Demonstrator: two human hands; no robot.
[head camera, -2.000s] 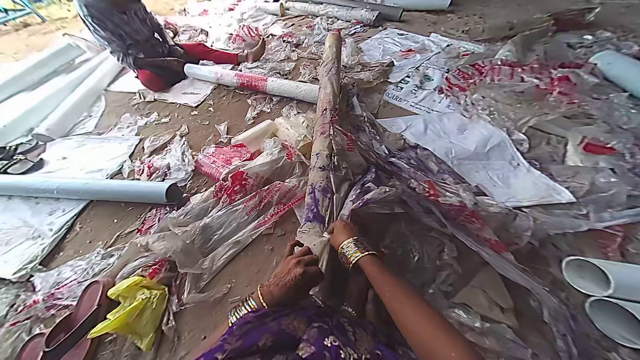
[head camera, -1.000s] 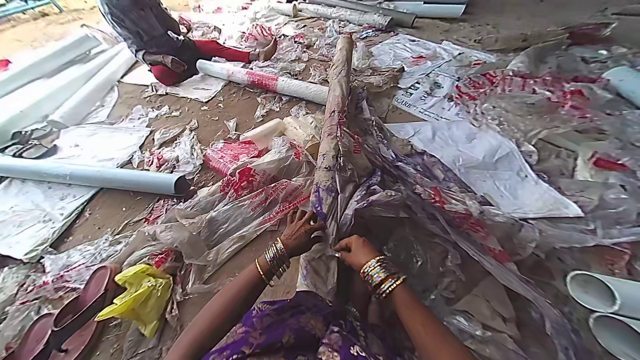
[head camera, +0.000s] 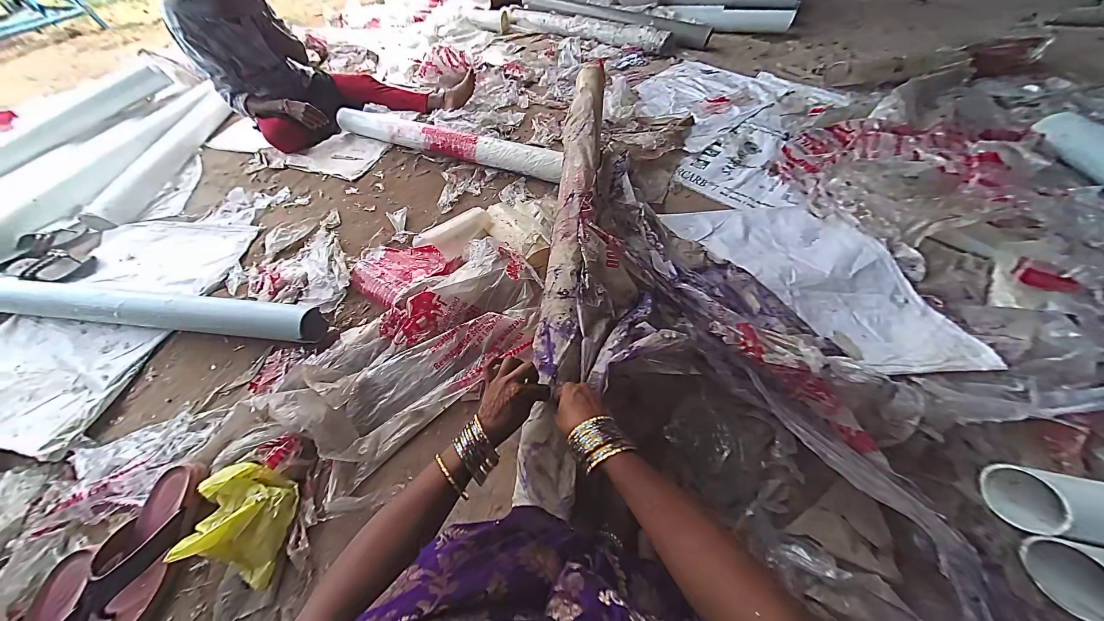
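A long pipe-like roll wrapped in dirty plastic film (head camera: 573, 198) stretches from my lap away from me, its far end raised among the sheeting. My left hand (head camera: 509, 398) grips the stained wrapping on its left side, fingers bent. Close beside it, my right hand (head camera: 578, 407) pinches the same wrapping from the right; both wear bangles. What the fingertips hold exactly is partly hidden. Torn purple-stained film (head camera: 681, 302) hangs off to the right of the roll, and clear film with red print (head camera: 466, 336) spreads to the left.
A seated person (head camera: 259, 78) is at the upper left, near a white wrapped pipe (head camera: 457, 145). A grey-blue pipe (head camera: 155, 309) lies at left, with sandals (head camera: 142, 543) and a yellow plastic bag (head camera: 246, 517) below. Two pipe ends (head camera: 1026, 500) show at lower right; a white sheet (head camera: 837, 276) lies on the ground.
Two seconds ago my hands were lower on the roll, near my lap. One second ago my left hand lay on top of the roll; now it grips the wrapping close to my right hand.
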